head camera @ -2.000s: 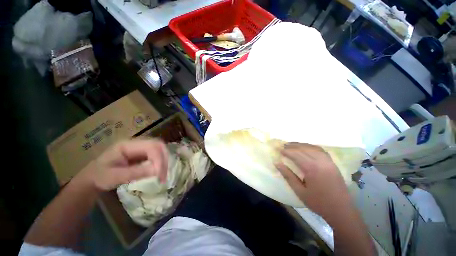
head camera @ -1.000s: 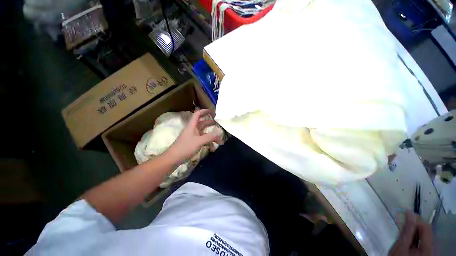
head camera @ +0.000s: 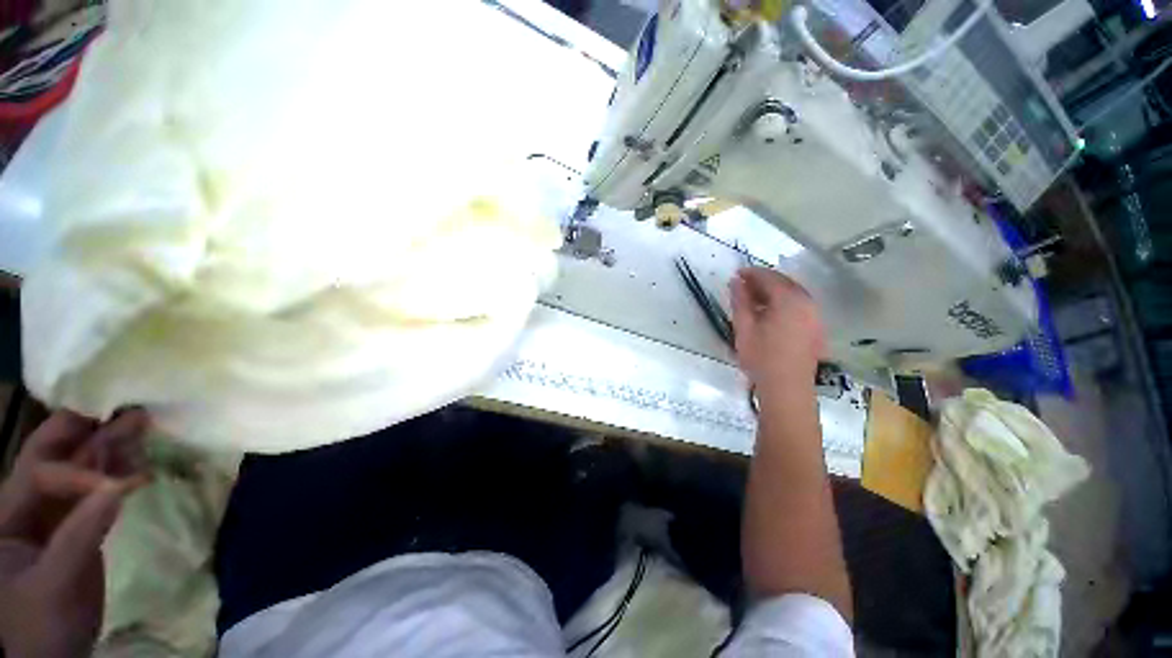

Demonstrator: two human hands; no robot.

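Observation:
A large cream garment piece (head camera: 296, 302) lies bunched on the white table, overexposed at the top, its folded edge hanging over the front. My left hand (head camera: 64, 514) is at the lower left, fingertips together beside the cloth's lower edge; a small dark bit shows at the fingers, and I cannot tell what they grip. My right hand (head camera: 778, 328) is over the machine bed with curled fingers, just right of the dark tweezers (head camera: 703, 302); whether it holds anything is hidden. The presser foot (head camera: 587, 242) is at the cloth's right edge.
The sewing machine (head camera: 823, 193) arches behind my right hand. A printed scale (head camera: 617, 386) runs along the table's front edge. Crumpled cream pieces (head camera: 996, 482) hang at the right beside a yellow-brown card (head camera: 896, 450). A red basket (head camera: 45, 103) is at the upper left. Pale cloth (head camera: 167, 553) hangs below my left hand.
The view has swung right to the machine. My left hand has left the box of cream pieces and is at the cloth's edge. My right hand is now beside the tweezers.

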